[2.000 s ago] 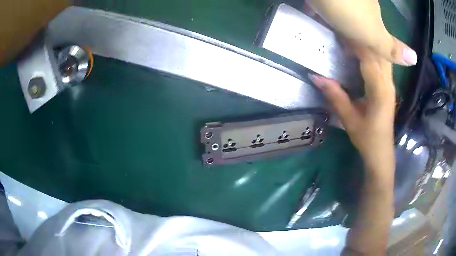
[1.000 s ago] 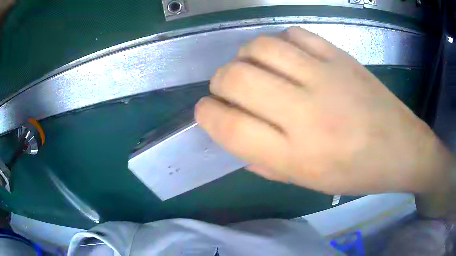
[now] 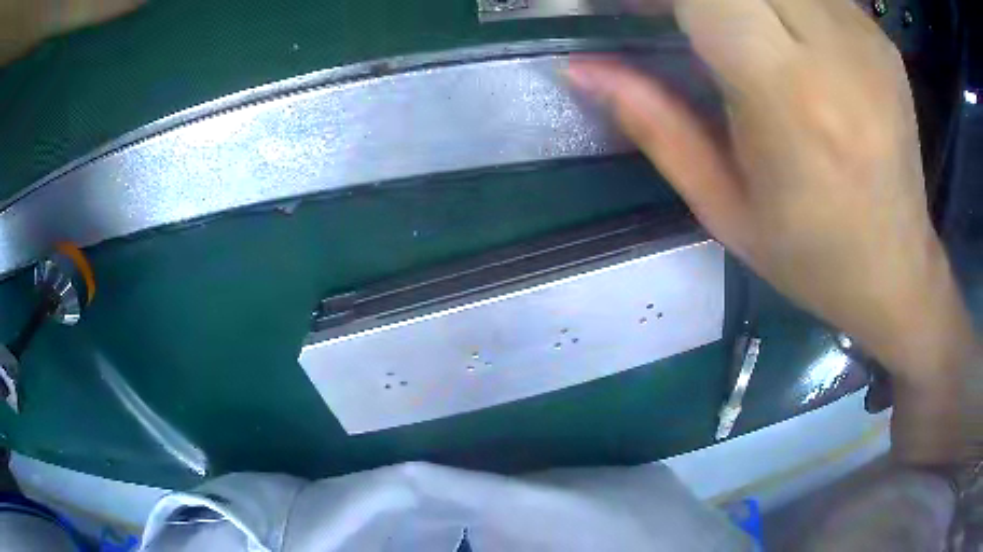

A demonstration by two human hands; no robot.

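A smooth silver-white cover plate [image 3: 517, 343] with small groups of dot-like holes lies on the green mat in front of me. Darker, layered edges of a block show along its far side; whether this is the base jig is hard to tell. My right hand [image 3: 808, 140] is above and beyond the plate's right end, over the metal strip, with thumb and fingers apart. Its fingertips are cut off by the top edge, so I cannot tell if it holds anything. My left hand [image 3: 54, 22] shows only as a blurred part at the top left corner.
A long metal strip [image 3: 323, 135] curves across the bench beyond the plate. A flat silver bar [image 3: 539, 9] lies beyond it at the top edge. A shiny knob with an orange ring [image 3: 67, 285] is at left. A slim silver tool [image 3: 738, 388] lies right of the plate.
The cover plate has come from beyond the strip onto the near mat, where the base jig lay. My right hand has let go of it and moved away, up and right.
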